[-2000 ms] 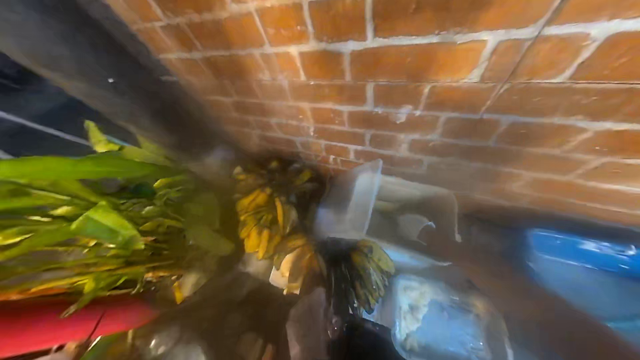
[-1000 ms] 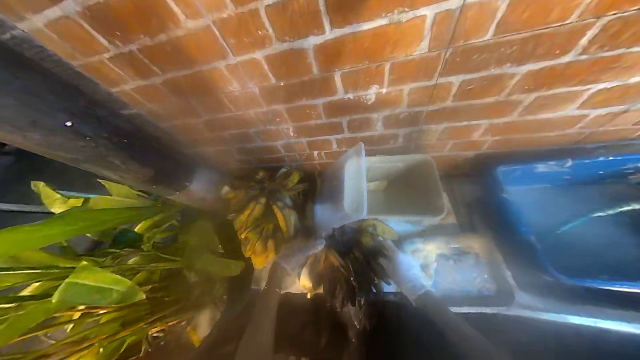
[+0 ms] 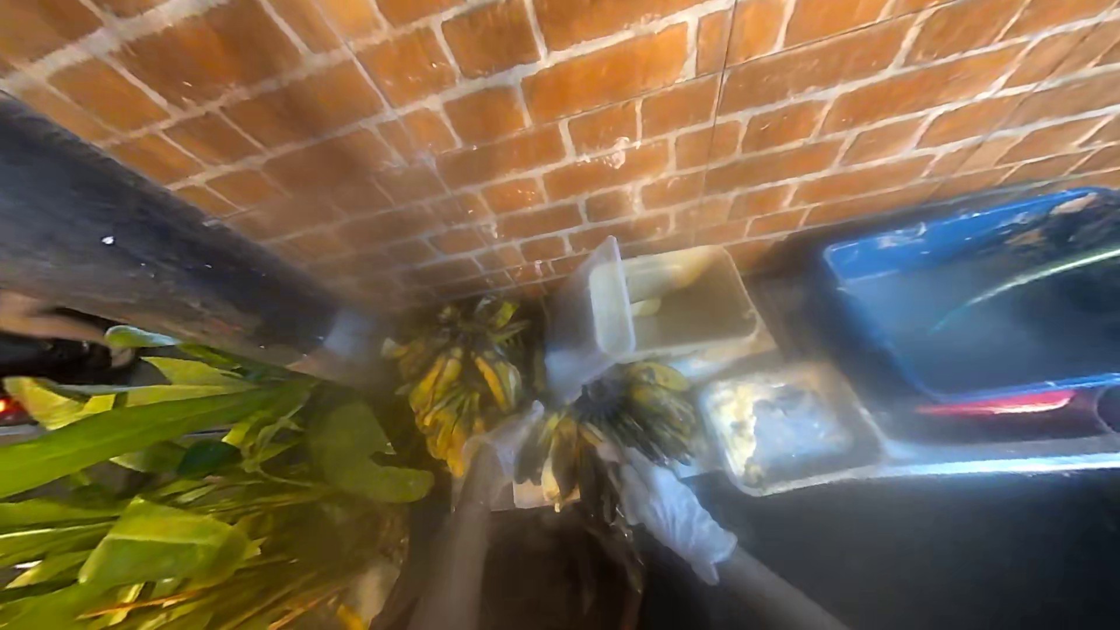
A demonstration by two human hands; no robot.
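My right hand (image 3: pixel 669 507), in a thin translucent glove, is at the right lower side of a dark, ripe bunch of bananas (image 3: pixel 643 407); its fingers are partly hidden by the fruit. My left hand (image 3: pixel 503 442), also gloved and blurred, is at the left side of the same bunch, where yellow and brown bananas hang. Haze and blur keep me from telling how either hand's fingers are set. Behind my left hand is another bunch of yellow bananas (image 3: pixel 442 389). Just beyond the near bunch stands an open plastic tub (image 3: pixel 696 306) with pale pieces inside.
A clear container (image 3: pixel 787 429) with pale contents lies right of the bananas, beside a large blue tub (image 3: pixel 989 306). Green leafy plants (image 3: pixel 175 472) fill the left. A brick wall (image 3: pixel 604 131) rises behind, and a dark beam (image 3: pixel 157 227) slants at the left. Part of another person (image 3: pixel 52 328) shows beyond it.
Two seconds ago the hands were hard to make out at the bottom; now both show at the sides of the near banana bunch. The view has shifted toward the right.
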